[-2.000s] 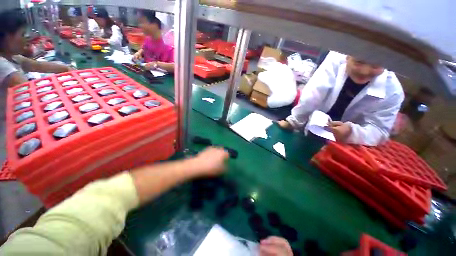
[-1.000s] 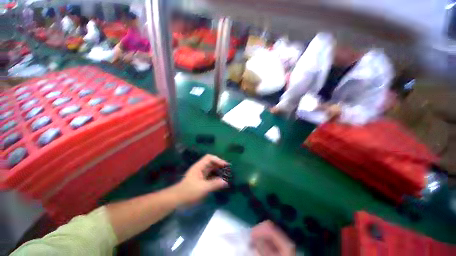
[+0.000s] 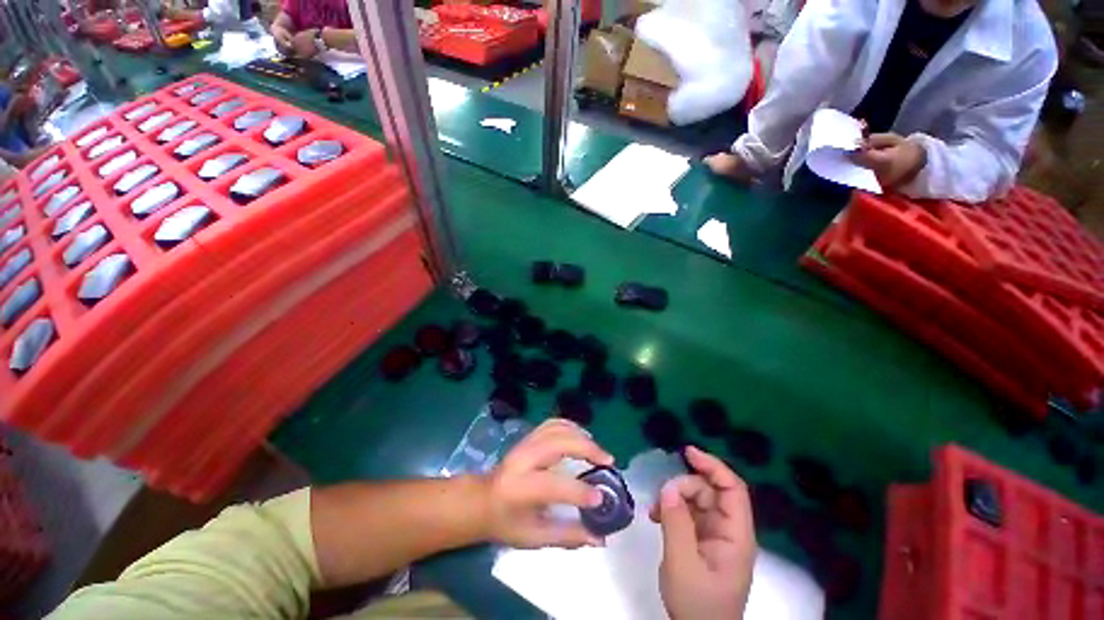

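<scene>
My left hand (image 3: 545,484) holds a black rounded device unit (image 3: 605,500) between thumb and fingers, its face turned up. My right hand (image 3: 706,527) is just to the right of it, thumb and fingertips pinched together with a small dark piece at the index fingertip; what it is cannot be told. Both hands are over a white sheet (image 3: 542,579). A clear plastic sheet (image 3: 476,446) lies left of them. Many loose black units (image 3: 639,389) lie on the green bench beyond the hands.
A tall red tray stack (image 3: 242,351) filled with grey-faced units stands left. A red tray (image 3: 1011,545) with one dark unit is at right. Loose red trays (image 3: 956,303) lie across the bench. Metal uprights (image 3: 406,133) rise beyond. A person in white (image 3: 969,109) holds white paper opposite.
My left hand has come back from the far units with a unit and now meets my right hand over the white sheet. The right hand has risen, fingers pinched. The view has shifted.
</scene>
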